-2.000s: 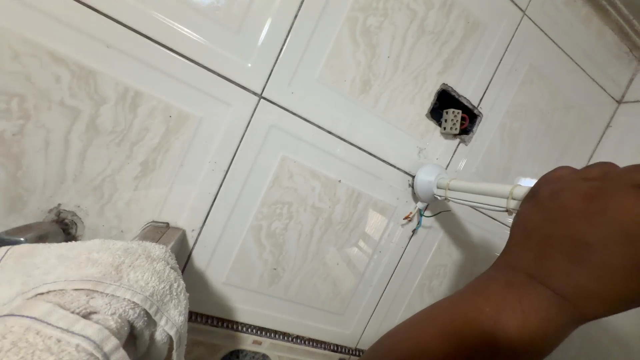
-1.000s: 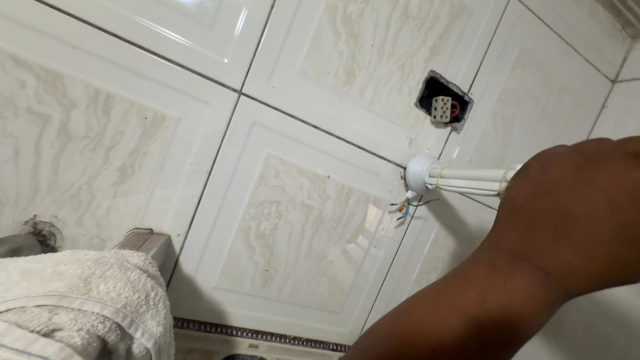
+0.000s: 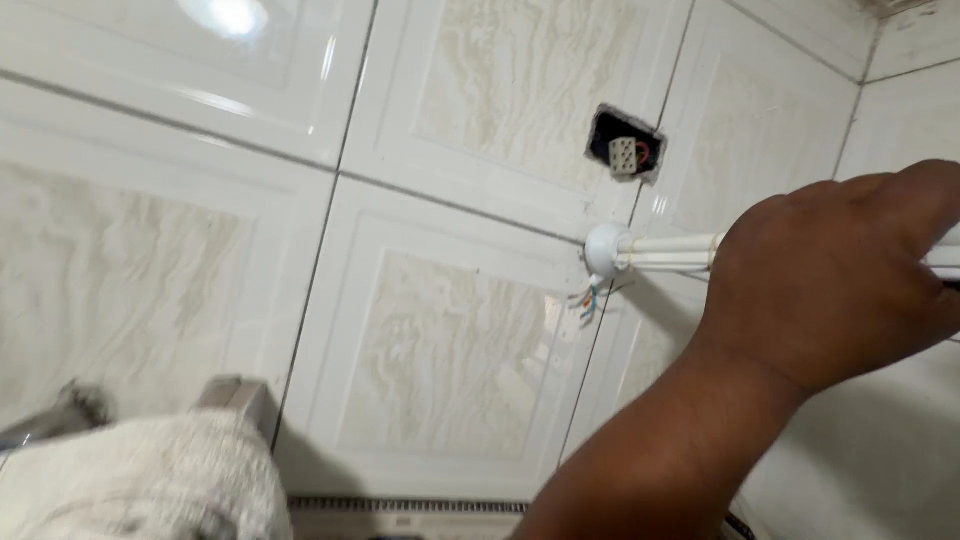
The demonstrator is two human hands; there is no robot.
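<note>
My left hand (image 3: 832, 277), at the right, is closed around a bundle of slim white tubes or cables (image 3: 671, 253). Its back faces me and the fingertips are hidden. Thin yellowish ties circle the bundle, which meets a round white fitting (image 3: 606, 250) against the tiled surface. Short stripped wires (image 3: 589, 300), some blue and orange, stick out just below the fitting. Above it, a rough rectangular cutout (image 3: 600, 131) holds a pale terminal block (image 3: 623, 156) with red wire beside it. My right hand is out of view.
Large glossy marbled tiles (image 3: 450, 352) surround the fitting. At the lower left, a whitish towel (image 3: 165, 472) hangs by a squared bracket (image 3: 240, 397) and a metal pipe (image 3: 52, 424). A dark ridged strip (image 3: 405, 505) runs along the bottom.
</note>
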